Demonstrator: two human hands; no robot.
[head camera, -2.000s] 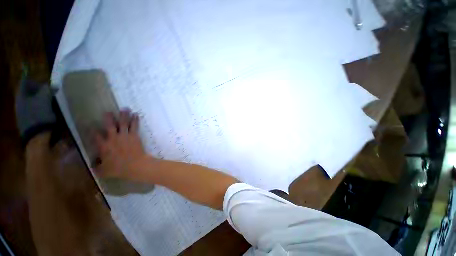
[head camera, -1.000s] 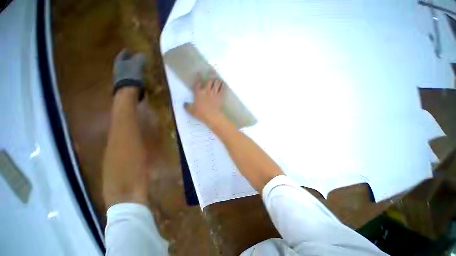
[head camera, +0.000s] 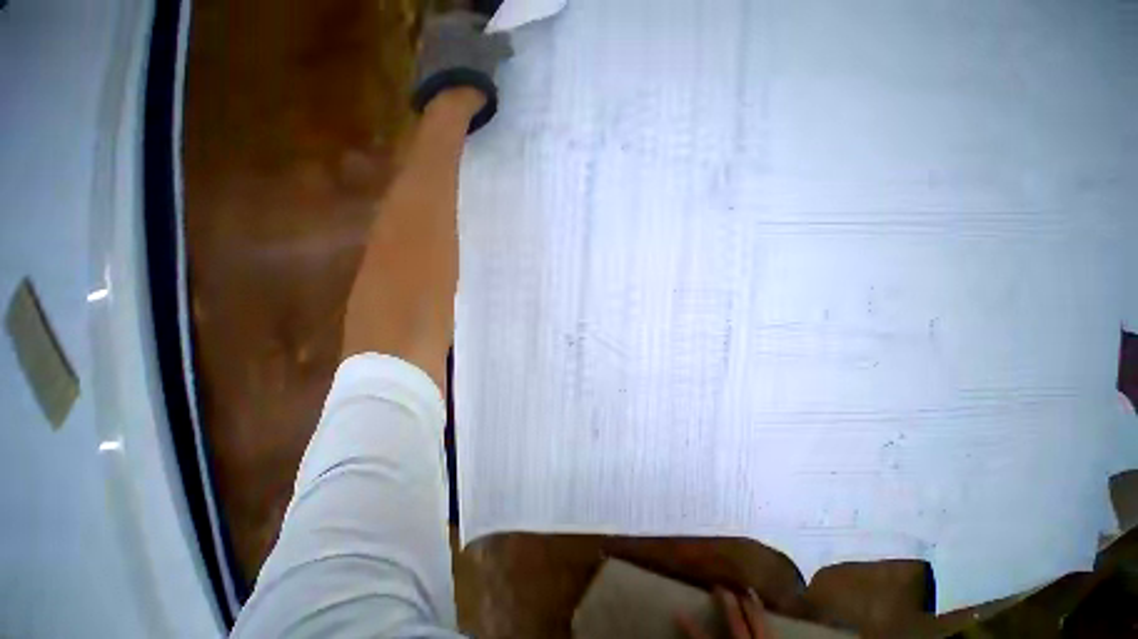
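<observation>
The white paper marker (head camera: 824, 300) with thin printed lines lies over the dark fabric lay, whose edge shows as a thin dark line at its left. My left hand (head camera: 462, 56), in a grey glove with a dark cuff, is at the lay's upper left edge beside a turned-up paper corner. Its fingertips are unclear, so I cannot tell whether it grips. My bare right hand (head camera: 736, 615) is at the bottom edge, mostly cut off, with its fingers over a flat greyish-brown pattern weight (head camera: 637, 602). The weight is below the marker's lower edge, over the brown table.
The brown wooden table (head camera: 281, 300) shows between the main lay and another white-topped lay (head camera: 75, 537) with a dark edge at the left. A small pale bar (head camera: 43, 356) lies on that left lay. Cut notches and brown material show at the lower right.
My right hand and the weight have moved from on top of the marker down past its lower edge. My gloved left hand has moved from over the table to the lay's edge. The view has shifted.
</observation>
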